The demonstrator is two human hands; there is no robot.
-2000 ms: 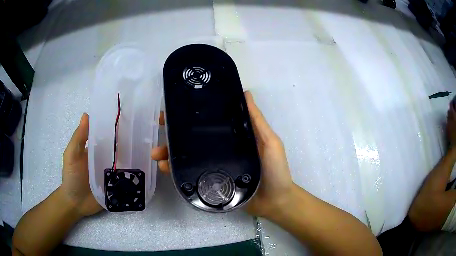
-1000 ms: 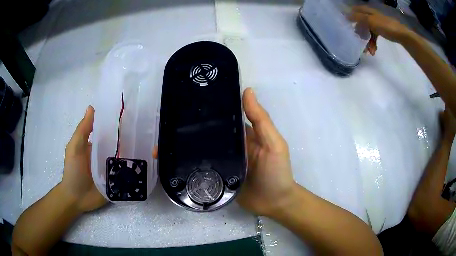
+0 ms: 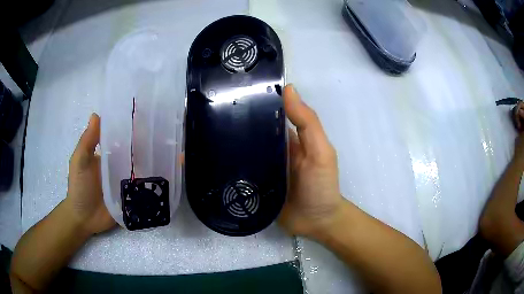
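My left hand holds the translucent housing upright in view, its thumb at the left edge. A square black fan sits at the near end, with thin red and black lead wires running away from it. My right hand holds the black base housing by its right side, thumb on the rim. The base shows a round slotted grille near each end and a bright glare band across its upper part. The two parts are side by side. My left fingertips are mostly hidden between them.
A closed unit with a translucent top and black base lies on the white sheet-covered table at the far right. Another person's arm is at the right edge, with a dark pointed tool by the hand. A dark green post stands at left.
The black base has been turned, now showing a different face with matching grilles at both ends. The closed unit arrived at far right, and the other person's hand that held it has withdrawn.
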